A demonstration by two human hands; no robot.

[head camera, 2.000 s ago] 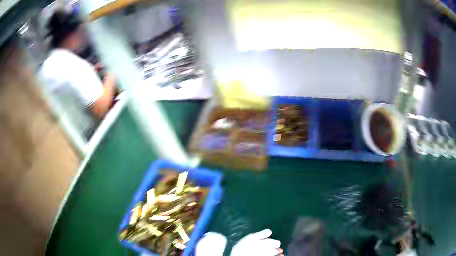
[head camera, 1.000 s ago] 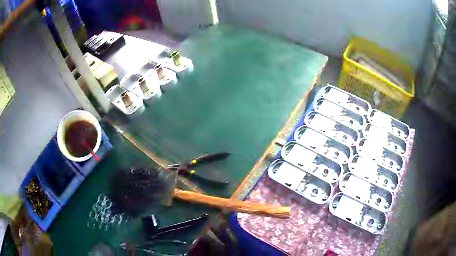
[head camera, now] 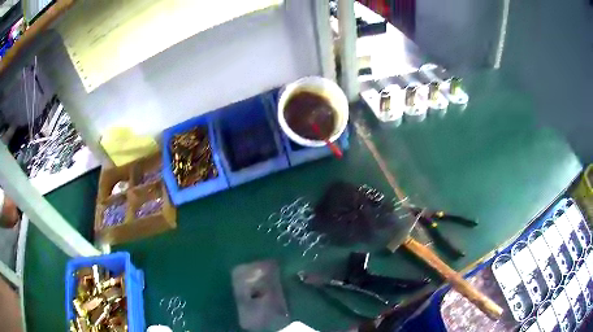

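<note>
My left hand (head camera: pixel 159 329) and my right hand (head camera: pixel 298 327) are white-gloved slivers cut off by the bottom edge; their fingers and anything in them are hidden. Between them lies a dark grey assembly block (head camera: pixel 260 296) with a small central hole, nothing on it. Left of my left hand is a blue bin (head camera: pixel 137 293) of chunky brass hubs (head camera: pixel 99 302). Slim-jawed pliers (head camera: pixel 341 284) lie right of the block. A hammer (head camera: pixel 455 277) with a wooden handle lies beyond, beside a dark pile of rings (head camera: pixel 351 213).
Silver rings (head camera: pixel 296 224) lie beside the pile. Black-and-yellow pliers (head camera: pixel 448 227) lie right. Behind are a divided cardboard box (head camera: pixel 135 227), blue bins (head camera: pixel 224 174) and a grease tub (head camera: pixel 343 110) with a red brush. Panels stand rear right (head camera: pixel 413 104); others are racked right (head camera: pixel 530 279).
The view swung right to the racked panels, then back left over the bench. Both gloves showed at the bottom edge two seconds ago, were absent one second ago, and now show as slivers.
</note>
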